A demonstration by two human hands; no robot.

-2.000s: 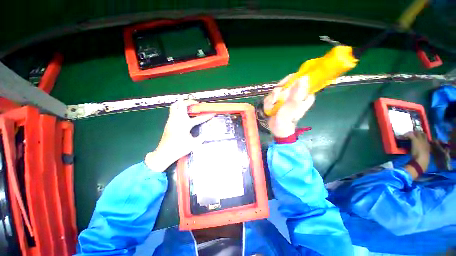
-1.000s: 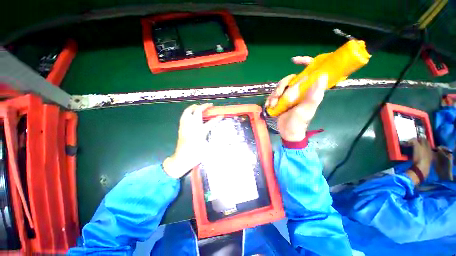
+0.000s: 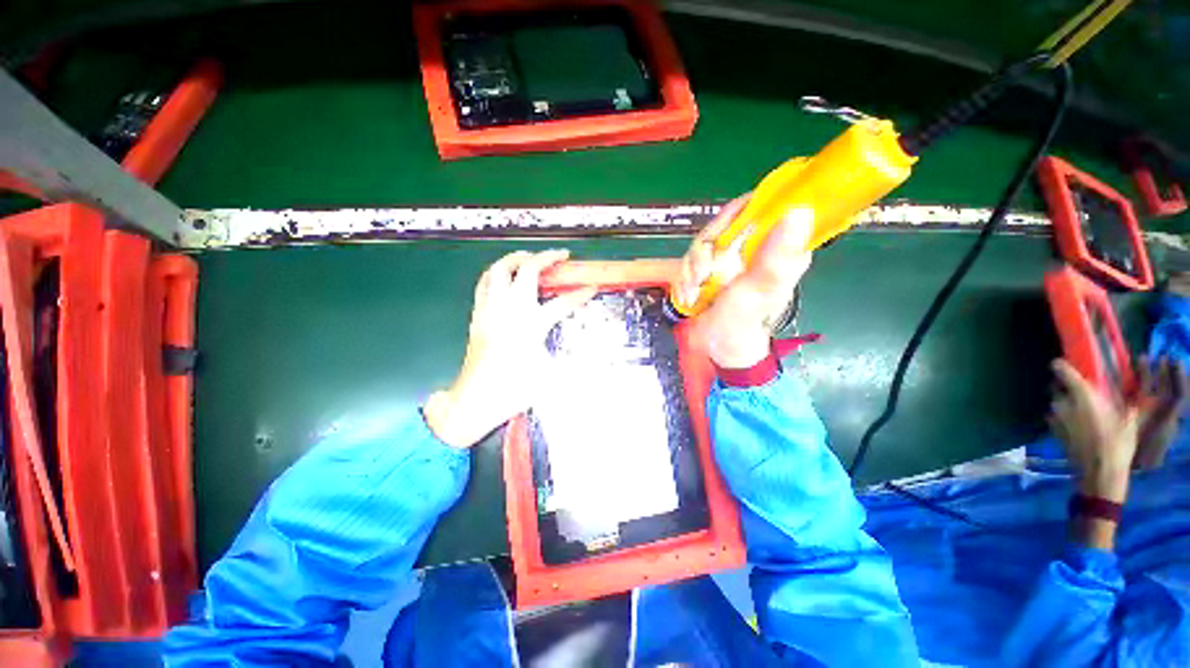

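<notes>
An opened tablet (image 3: 689,457) lies in a red-orange foam frame (image 3: 626,569) on the green bench. Its pale battery (image 3: 607,450) glares. The mainboard area (image 3: 613,326) is at its far end. My left hand (image 3: 503,346) rests on the frame's upper left corner and the tablet's edge, fingers spread, holding no separate thing. My right hand (image 3: 750,287) grips the yellow electric screwdriver (image 3: 842,189) over the frame's upper right corner. Its front end points down at the tablet's upper right corner; the tip is hidden. The screw dish is mostly hidden behind my right hand.
Behind a worn white rail (image 3: 431,225), the belt carries framed tablets (image 3: 561,131). Red frames (image 3: 111,431) stand stacked at left. A black cord (image 3: 959,268) loops at right. Another person's hands (image 3: 1103,424) hold a framed tablet (image 3: 1090,333) at right.
The screwdriver's front end has moved from beside the frame to over the tablet's upper right corner. The belt tablet has shifted right. The other person's framed tablet is now lifted and tilted.
</notes>
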